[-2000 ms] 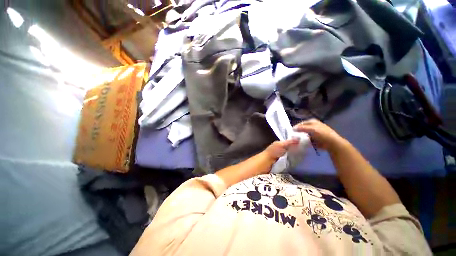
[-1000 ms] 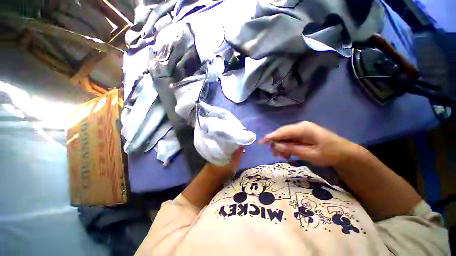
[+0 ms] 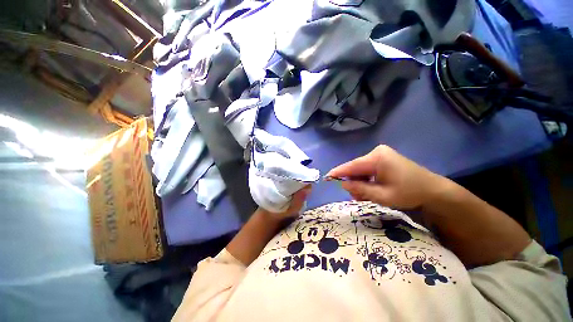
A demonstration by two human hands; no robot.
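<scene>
A white cloth piece (image 3: 276, 173), joined to the dark grey garment heap (image 3: 333, 38), hangs at the table's front edge. My left hand (image 3: 296, 200) is partly hidden behind this cloth and holds it bunched up near my chest. My right hand (image 3: 364, 178) is just to the right of the cloth, apart from it, with thumb and finger pinched on a small thin dark item (image 3: 333, 178), which looks like a needle. No thread can be made out.
A blue-violet table cover (image 3: 402, 138) lies under the garments. A steam iron (image 3: 468, 85) with a red-brown handle and black hose stands at the right. A cardboard box (image 3: 122, 195) is at the left, with dark cloth (image 3: 141, 283) below it. Wooden frames are behind.
My hands have parted from their place together on the white cloth. My left hand and the cloth are further left in view, and the cloth looks more bunched. My view has shifted right.
</scene>
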